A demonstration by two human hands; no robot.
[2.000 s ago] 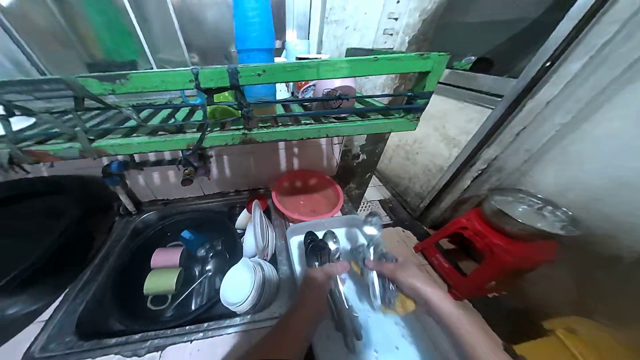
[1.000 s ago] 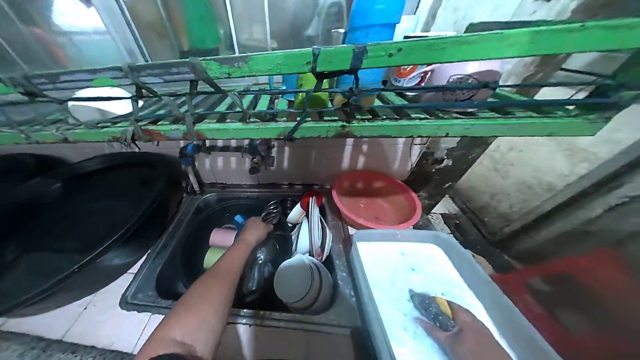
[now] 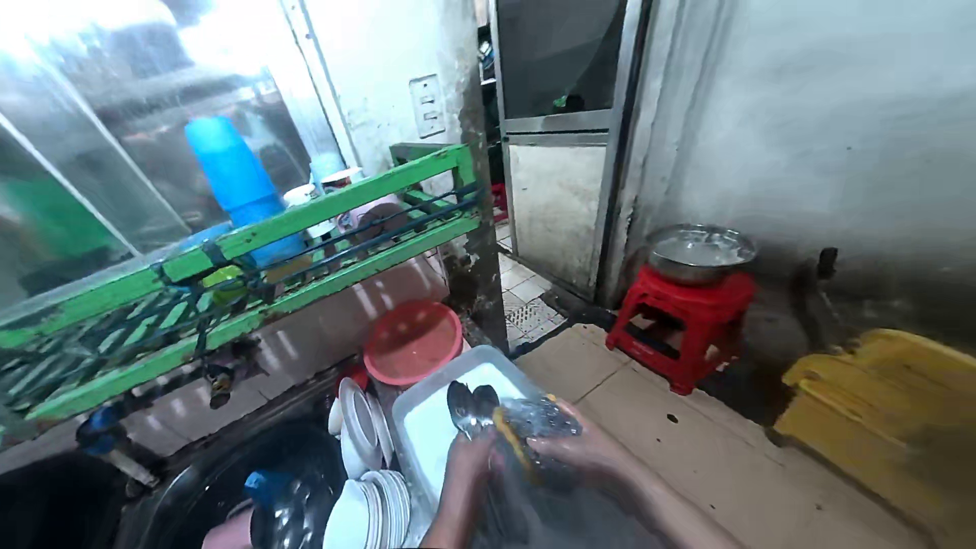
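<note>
My left hand [image 3: 474, 461] is closed around several metal spoons [image 3: 473, 404], their bowls pointing away from me over a white plastic tub [image 3: 427, 442] of whitish liquid. Just right of it, my right hand [image 3: 568, 442] grips a scouring sponge [image 3: 515, 435] with a yellow edge and a dark, shiny, foamy part, close against the spoons. Blur hides the handles and the exact contact between sponge and spoons.
Left of the tub, the black sink [image 3: 229, 465] holds stacked white bowls [image 3: 370, 511], plates [image 3: 358, 427] and a pink cup [image 3: 229, 530]. Behind stands a red basin [image 3: 413, 343] beneath a green rack [image 3: 320, 213]. A metal bowl [image 3: 701, 252] rests on a red stool [image 3: 679, 320] at right.
My left hand has moved from the sink to the tub and has taken hold of spoons. My right hand has come up beside them with the sponge. The view has swung right.
</note>
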